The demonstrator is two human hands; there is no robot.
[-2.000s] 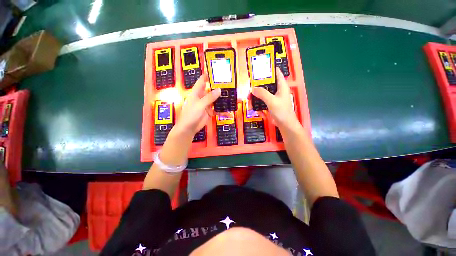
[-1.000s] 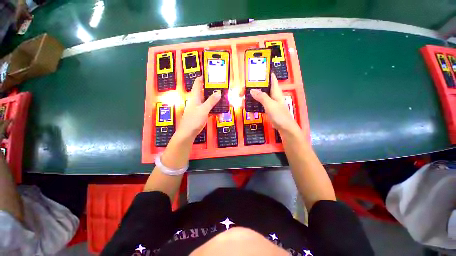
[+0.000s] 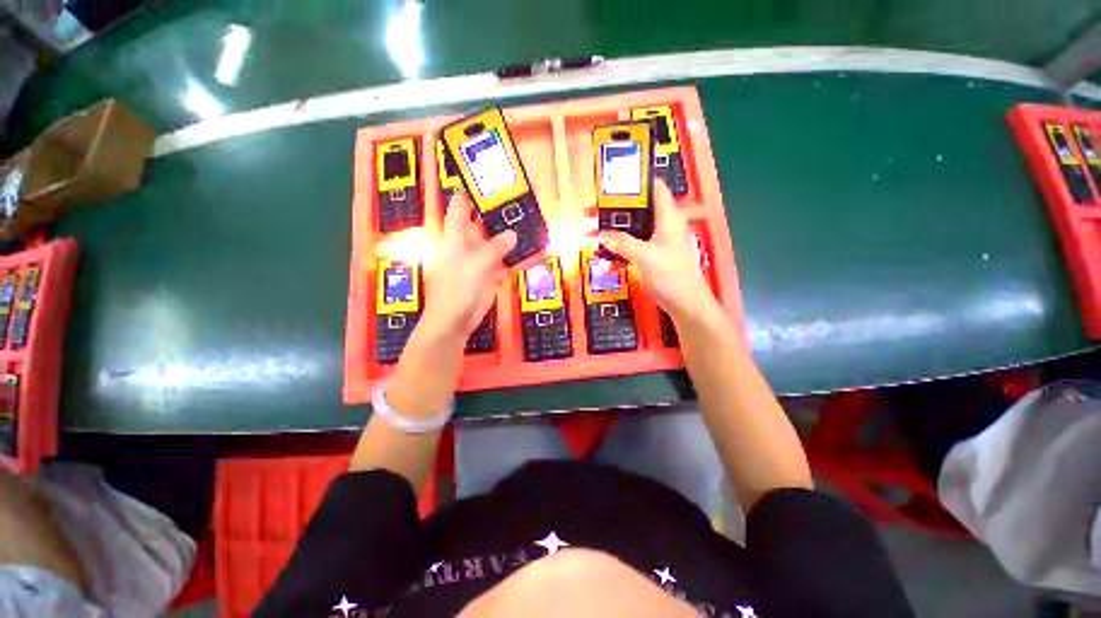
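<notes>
My left hand (image 3: 465, 268) holds a yellow and black phone (image 3: 496, 181), tilted with its top to the left, its screen lit, my thumb on the lower keypad. My right hand (image 3: 662, 256) holds another phone (image 3: 622, 175) nearly upright, screen lit whitish, thumb low on its keypad. Both are above a red-orange phone tray (image 3: 519, 377). Phones with dark screens lie in its back row, one (image 3: 397, 184) at the left. Front-row phones show lit screens, one (image 3: 545, 312) pinkish in the middle. My hands and forearms partly hide some phones.
A dark pen or marker (image 3: 549, 66) lies by the white line. An open cardboard box (image 3: 87, 157) is at the left. Other phone trays sit at the left (image 3: 48, 350) and right (image 3: 1062, 205) edges. Grey-sleeved people (image 3: 1026, 483) sit at both sides. Red trays (image 3: 272, 519) are below the bench.
The left phone has gone from upright to tilted leftward, and my left thumb has moved lower on its keypad. My right thumb has also moved down. The view has shifted slightly.
</notes>
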